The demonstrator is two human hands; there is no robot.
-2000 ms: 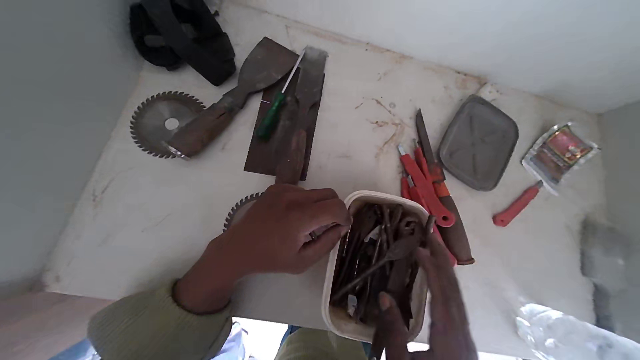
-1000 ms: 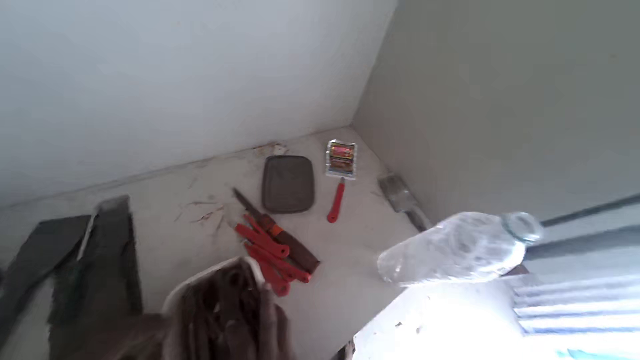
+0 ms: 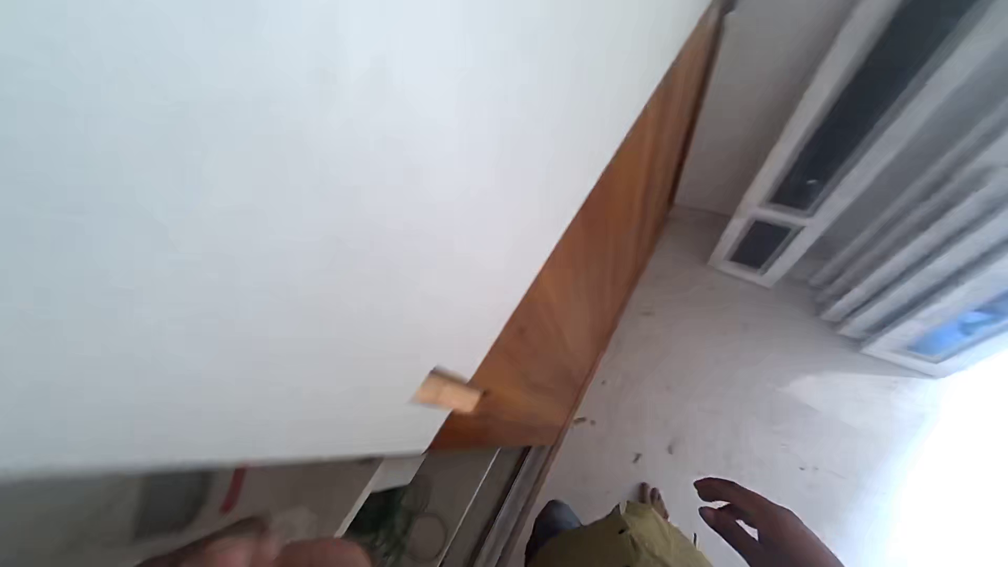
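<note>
My right hand [image 3: 760, 524] hangs over the floor at the lower right, its fingers apart and nothing between them. At the bottom left edge my left hand [image 3: 276, 551] is blurred and cut off, near the shelf opening; whether it holds anything does not show. A small light wooden block [image 3: 447, 391] sticks out at the lower corner of a large white panel [image 3: 299, 236]. Below that panel, a blurred red handle [image 3: 234, 488] lies beside a dark grey flat thing [image 3: 172, 502].
A brown wood-grain board [image 3: 583, 291] runs along the panel's edge. White framed panels [image 3: 906, 181] lean at the upper right above the pale floor [image 3: 709, 378]. Coiled green cable [image 3: 394, 520] lies in a lower compartment. My foot shows near the bottom.
The view has swung far to the right and onto the floor. My right hand, earlier at the tub of metal tools, is now away from it. The tub is out of view.
</note>
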